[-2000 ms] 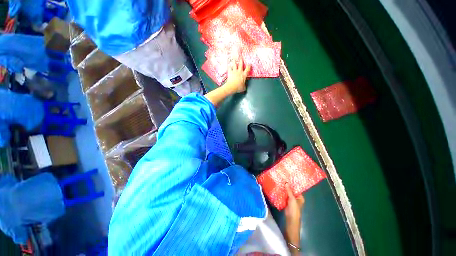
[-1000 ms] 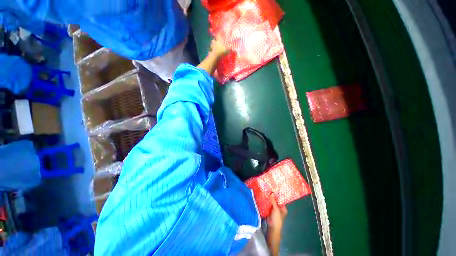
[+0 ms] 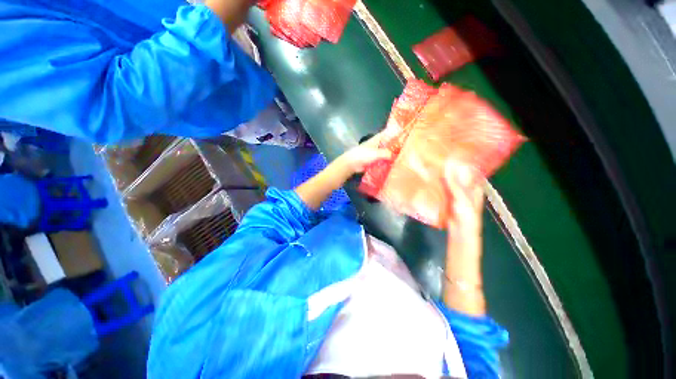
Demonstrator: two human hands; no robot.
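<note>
Red bubble bags (image 3: 452, 141) are held up over the bench in front of me, slightly blurred. My left hand (image 3: 370, 154) grips a batch of them at its left edge. My right hand (image 3: 463, 185) lies on the near side of the bright, wide bag in front and holds it against or close beside the left batch. The two batches overlap, and how many bags each has cannot be told. A small dark piece, perhaps the black strap (image 3: 366, 138), shows behind my left hand; the rest is hidden.
A single red bag lies on the green belt (image 3: 454, 49) beyond the pale edge strip (image 3: 530, 255). A neighbour's blue sleeve (image 3: 200, 81) and another red pile (image 3: 311, 18) are at upper left. Lined cartons (image 3: 178, 185) and blue stools (image 3: 118, 300) stand left.
My left hand has come back from the upper pile with red bags. My right hand has lifted its bags and moved up, so both batches meet. The neighbour's arm reaches to the upper pile.
</note>
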